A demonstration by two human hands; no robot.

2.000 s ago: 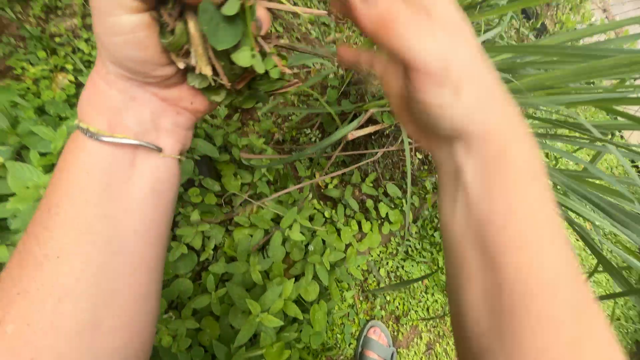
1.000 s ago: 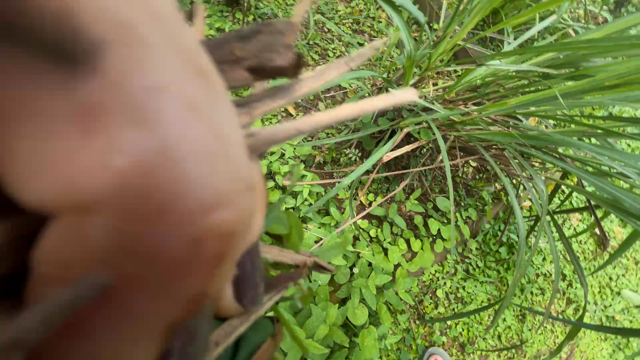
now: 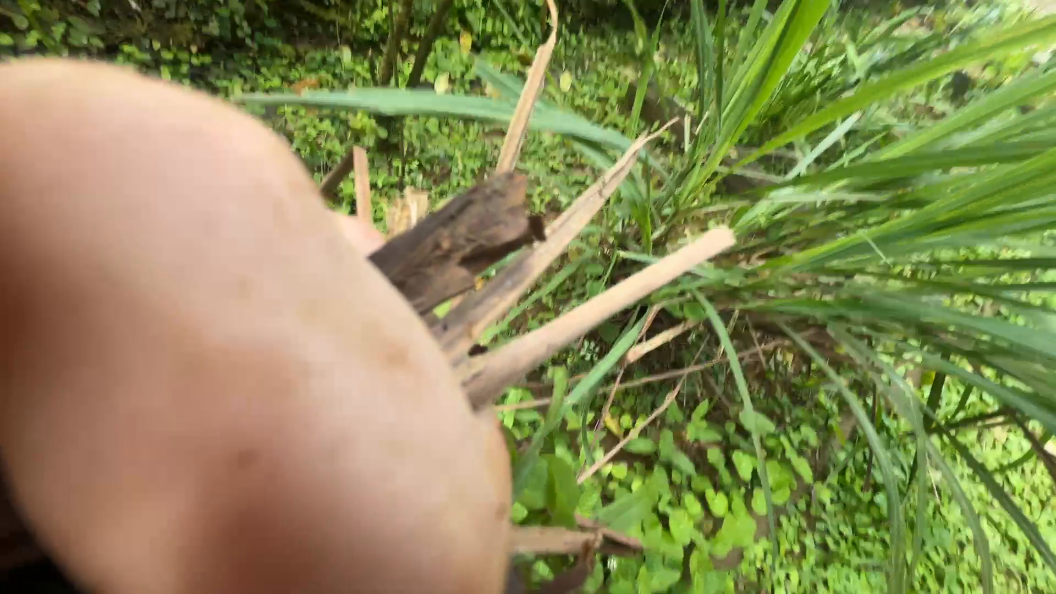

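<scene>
What appears to be my left hand (image 3: 247, 355) fills the left side of the head view, very close to the camera and blurred. It is closed around a bundle of dry stalks (image 3: 594, 313) and dark, brittle plant pieces (image 3: 462, 239). The stalk ends stick out past the hand toward the upper right, and a curled dry strip (image 3: 528, 91) points up. More dry bits show below, by the hand's lower edge. A little skin is visible behind the bundle. The fingers are mostly hidden. My right hand cannot be made out.
A clump of long-bladed green grass (image 3: 891, 247) spreads over the right side. Low leafy ground plants (image 3: 701, 503) cover the soil beneath it. Thin dry stems (image 3: 635, 429) lie at the clump's base. Slender dark stems (image 3: 421, 49) rise at the top.
The hand with the plant bundle has come much closer to the camera. My right hand, seen at the upper right two seconds ago, is no longer distinguishable. The view has shifted toward the grass clump.
</scene>
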